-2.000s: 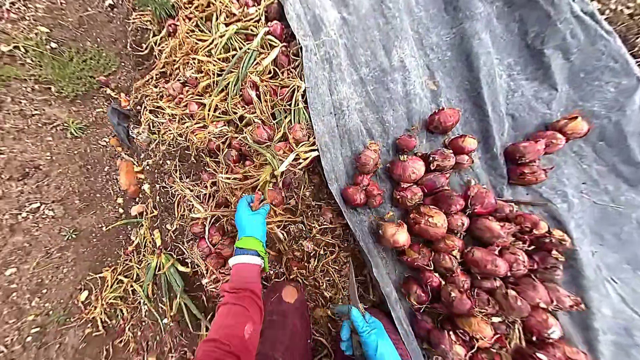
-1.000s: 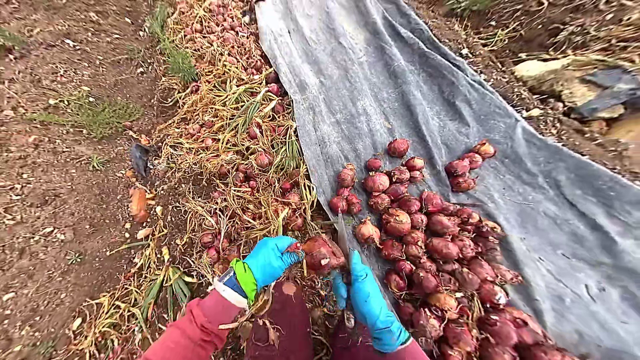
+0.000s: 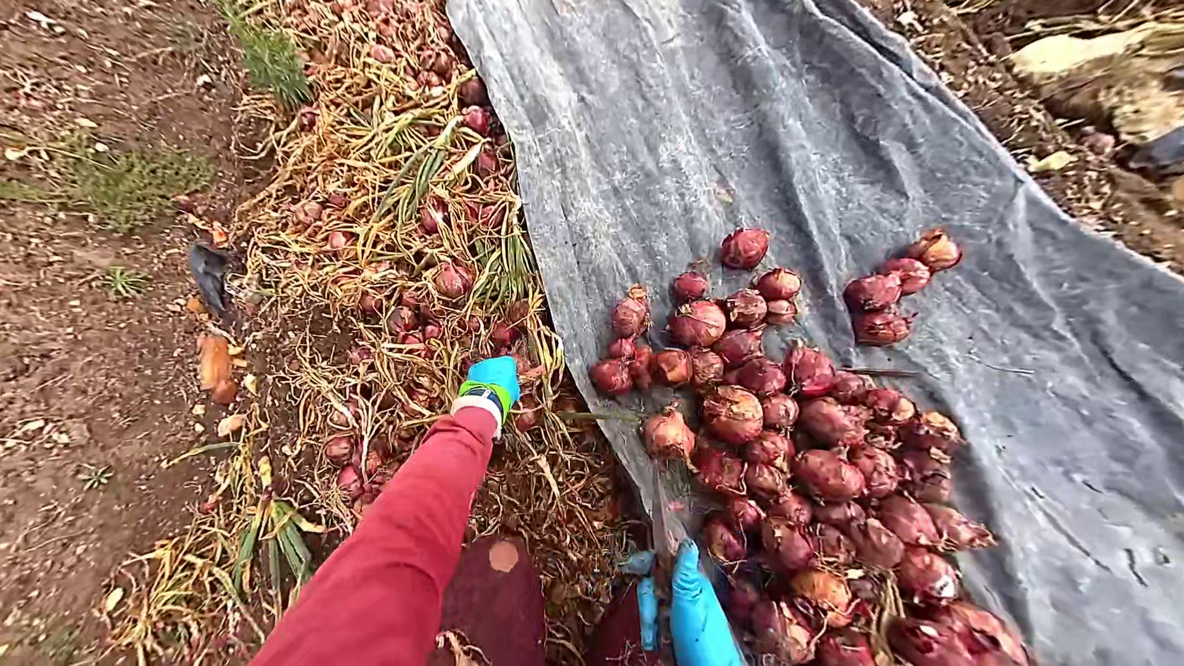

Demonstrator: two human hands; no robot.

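Note:
My left hand (image 3: 495, 377), in a blue glove, reaches into the row of onions with dried tops (image 3: 398, 319). Its fingers are mostly hidden behind the back of the hand, so what it touches cannot be told. Low in the view, my right hand (image 3: 684, 606), also gloved in blue, grips a knife (image 3: 664, 518) whose blade points up and away from me. To the right of the knife, a pile of red onions (image 3: 828, 476) with cut tops lies on a grey fabric sheet (image 3: 675, 120).
A small group of red onions (image 3: 872, 292) lies apart on the sheet. Bare soil (image 3: 83, 370) with weeds, an orange-brown lump (image 3: 215, 365) and a dark scrap (image 3: 211, 276) runs along the left. Pale debris (image 3: 1101, 69) lies beyond the sheet at upper right.
The large red onion held by my left hand one second ago is no longer in front of me. That hand has moved forward into the row. My right hand still holds the knife low.

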